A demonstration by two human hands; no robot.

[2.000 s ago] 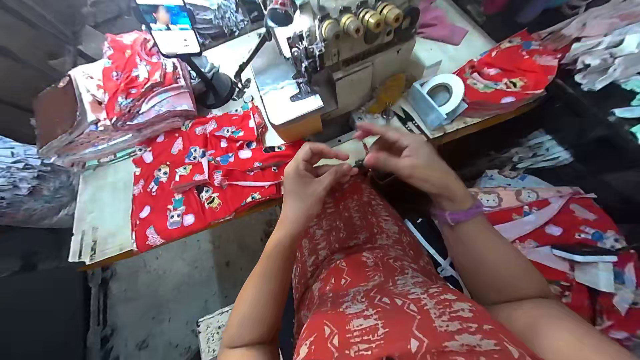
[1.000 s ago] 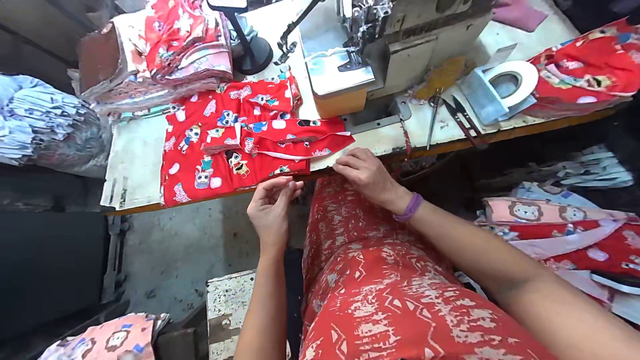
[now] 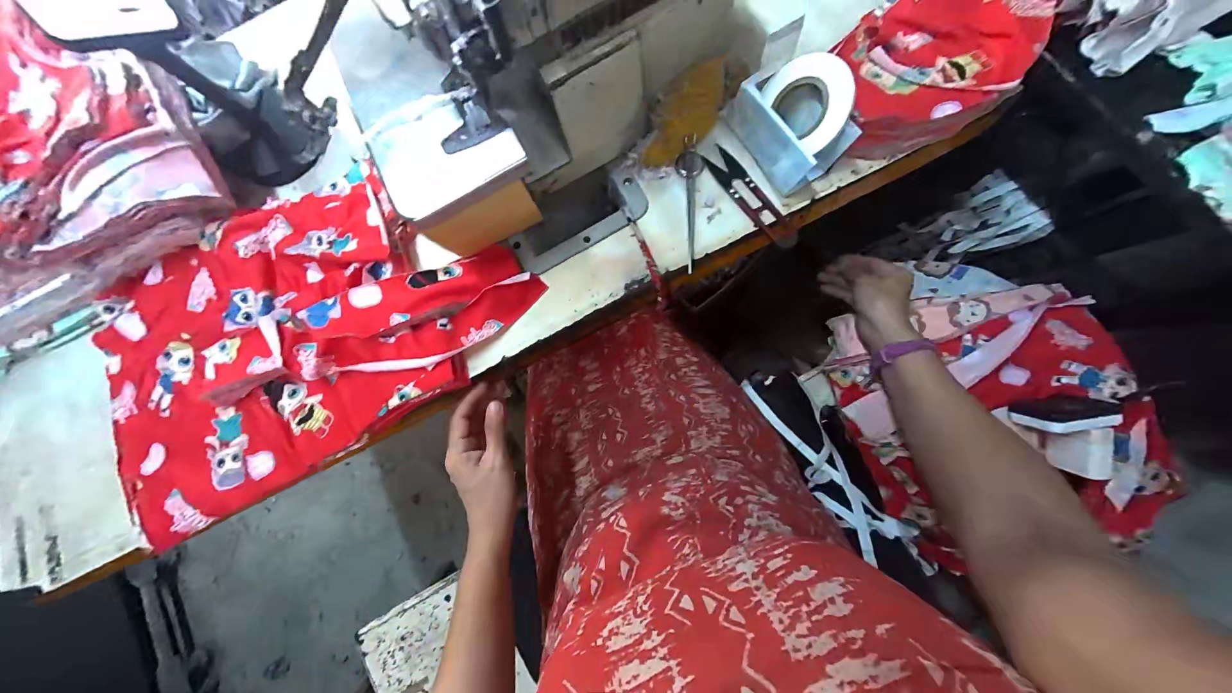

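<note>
My left hand [image 3: 483, 457] is at the table's front edge, beside the printed red fabric [image 3: 327, 327]; its fingers are a little apart and nothing shows in them. My right hand [image 3: 871, 294], with a purple band at the wrist, reaches over the pile of red and pink printed fabric pieces [image 3: 1039, 356] right of my lap. Its fingers are spread and hold nothing visible. The sewing machine [image 3: 597, 87] stands on the table beyond my lap. Thread snips [image 3: 746, 192] and a pair of scissors [image 3: 690, 192] lie near the edge, by a roll of white tape [image 3: 808, 101].
A folded fabric stack [image 3: 106, 164] and a phone stand [image 3: 260, 135] occupy the table's left. Another red fabric piece [image 3: 938, 72] lies at the back right. Black cloth with white straps [image 3: 837, 462] is beside my right thigh. A speckled stool [image 3: 414, 635] stands below left.
My hands were close together at the table edge and have moved apart. The right one has gone right to the fabric pile. The view has shifted closer to the table.
</note>
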